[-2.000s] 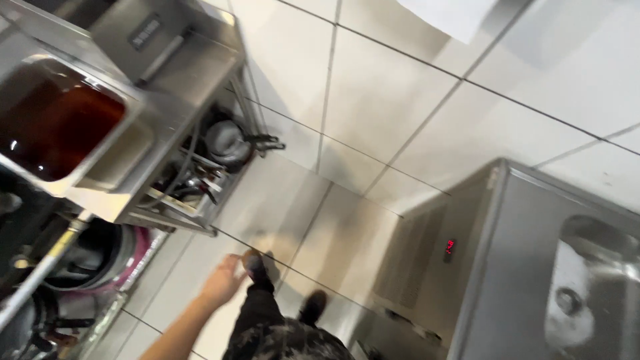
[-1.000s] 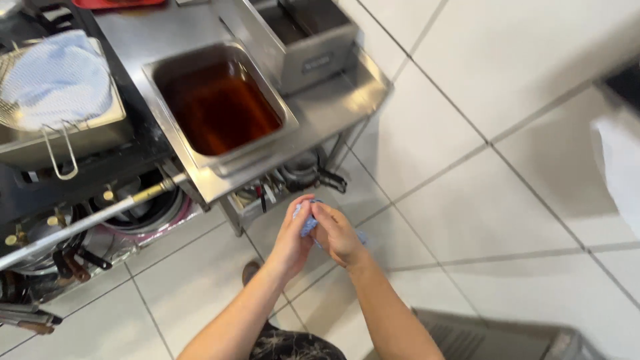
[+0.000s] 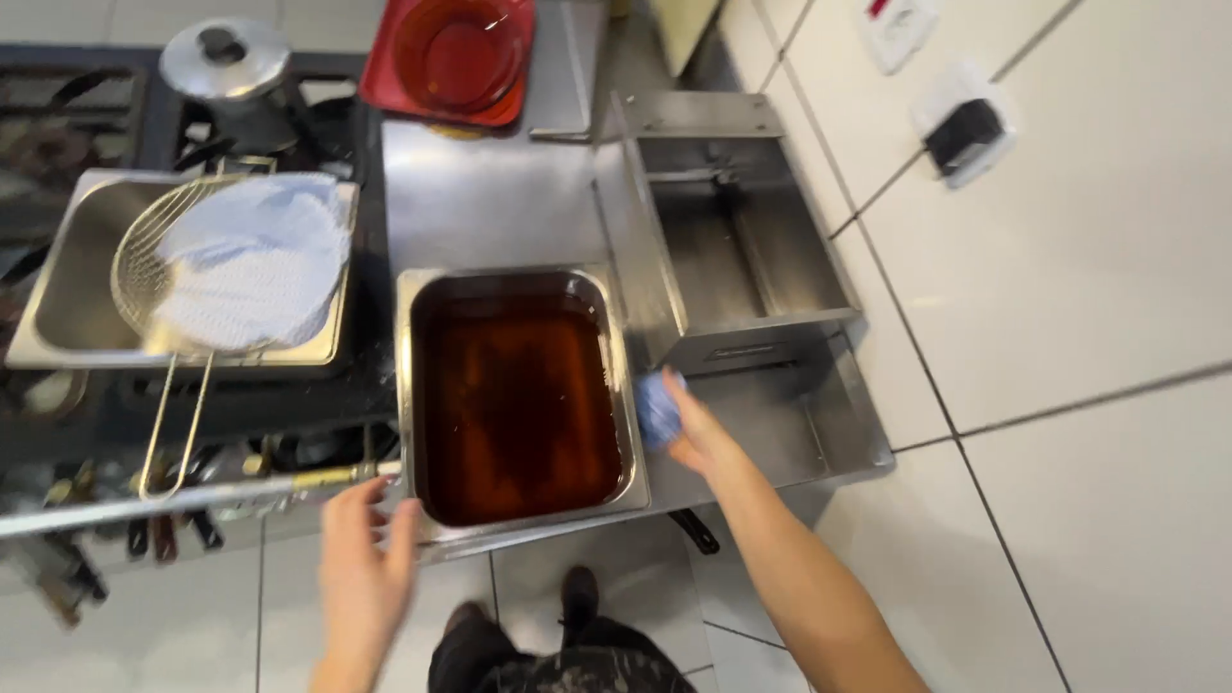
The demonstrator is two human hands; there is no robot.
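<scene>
A steel pan of dark reddish-brown liquid [image 3: 520, 404] sits at the front of the steel counter. My right hand [image 3: 698, 433] holds a crumpled blue cloth [image 3: 659, 409] close to the pan's right side; whether the cloth touches the pan I cannot tell. Near the pan's front left corner is my left hand [image 3: 371, 544], empty, its fingers apart. To the left, a wire strainer [image 3: 144, 260] lined with a pale blue-white cloth [image 3: 260, 260] rests across another steel pan [image 3: 58, 318] on the stove.
An open steel fryer housing [image 3: 751, 231] stands right of the liquid pan, by the tiled wall. Behind are a red tray with a glass bowl [image 3: 462, 58] and a lidded metal pot [image 3: 231, 77]. A rail [image 3: 221, 496] runs along the stove's front. A black handle [image 3: 695, 531] juts out below the counter.
My hands, together around the blue cloth a second ago, have parted: the right keeps the cloth beside the pan, the left is at its front left corner. The view has swung toward the counter.
</scene>
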